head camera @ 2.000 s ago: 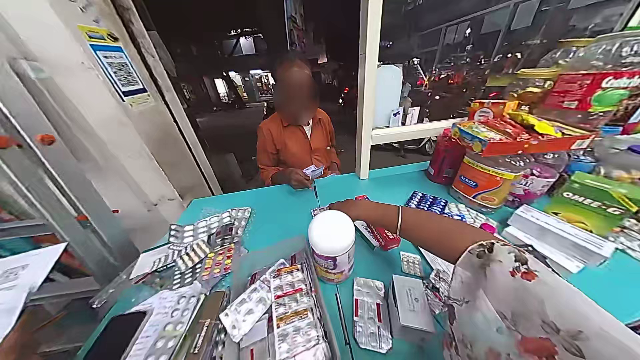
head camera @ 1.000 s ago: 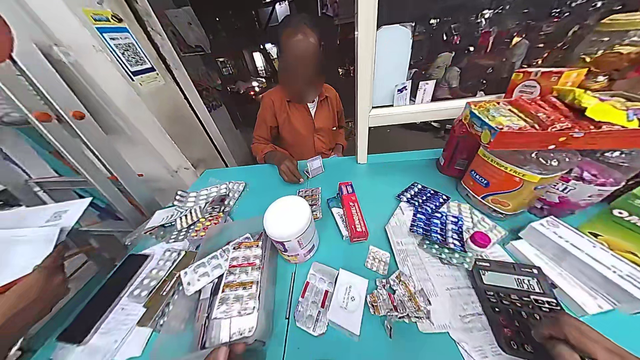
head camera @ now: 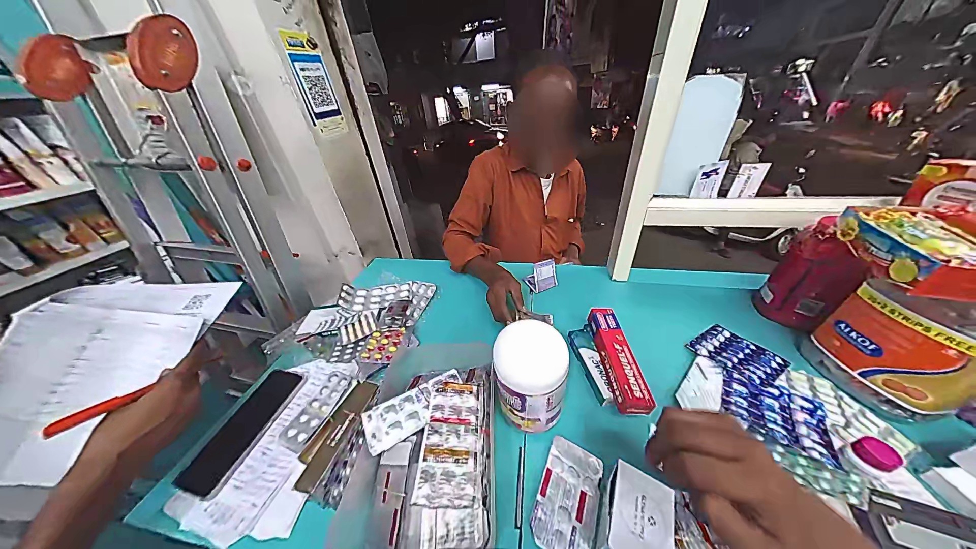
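At the left, my left hand [head camera: 164, 408] is closed on paper sheets [head camera: 114, 358], with a red pen [head camera: 99, 410] lying across them by the fingers. My right hand [head camera: 709, 450] is over the counter with curled fingers; whether it holds anything is unclear. Near it are silver blister strips [head camera: 568, 496], a white box [head camera: 639, 509] and blue blister strips [head camera: 778, 396]. A white-lidded jar [head camera: 531, 374] stands mid-counter, left of a red carton [head camera: 621, 362]. A plastic tray [head camera: 488, 457] holds more strips. Low at the right, a calculator [head camera: 923, 522] is partly cut off.
Across the teal counter [head camera: 686, 293], a person in an orange shirt [head camera: 526, 206] has a hand on a small item behind the jar. Loose strips [head camera: 381, 320] and a dark phone [head camera: 239, 432] lie left. Large plastic jars [head camera: 892, 343] stand right. A metal ladder [head camera: 198, 152] leans at left.
My right hand has left the calculator's keys and moved left over the counter. The other person's hand has come forward to the strip behind the jar. The view has shifted.
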